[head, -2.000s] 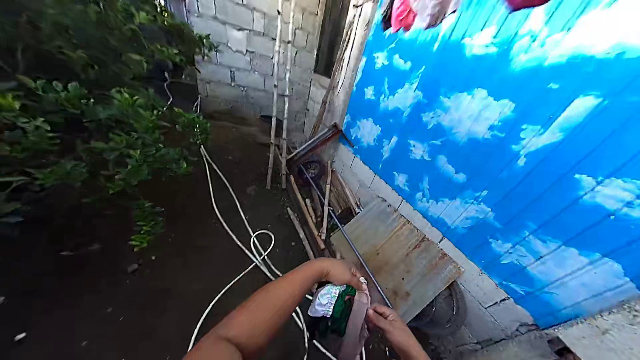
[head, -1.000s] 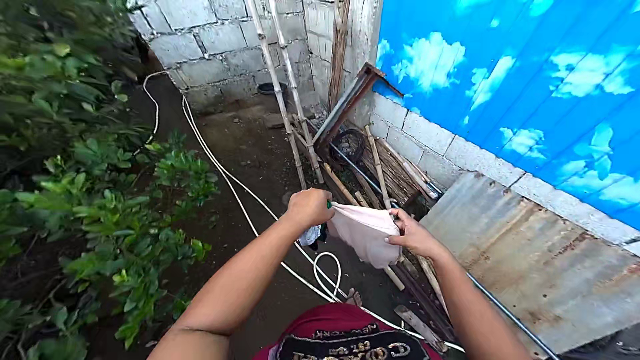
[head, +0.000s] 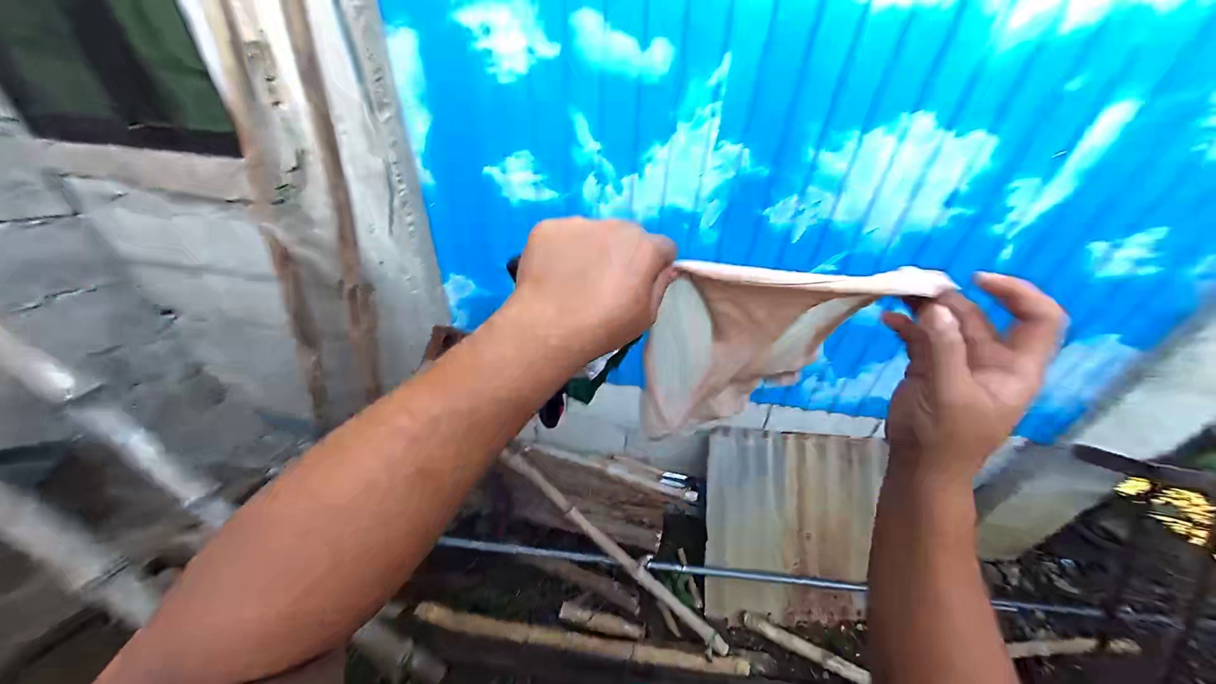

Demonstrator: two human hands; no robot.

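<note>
A pale pink cloth garment point(head: 736, 332) is stretched between my two hands, its upper edge nearly level and its lower part hanging loose. My left hand point(head: 597, 280) is closed on its left end. Below and behind that hand, a dark green and white cloth point(head: 594, 380) shows, mostly hidden by the hand and forearm. At the garment's right corner, my right hand point(head: 969, 351) pinches it between thumb and finger, with the other fingers spread.
Ahead stands a blue corrugated wall point(head: 760, 123) with a cloud pattern. Below it leans a rusty corrugated metal sheet point(head: 798, 522), near a metal pipe point(head: 741, 573) and bamboo poles point(head: 589, 651). At left are a concrete block wall point(head: 180, 275) and upright poles point(head: 328, 209).
The view has swung up toward the blue wall. Both hands have risen with the pink garment, which was bunched two seconds ago and now hangs spread between them.
</note>
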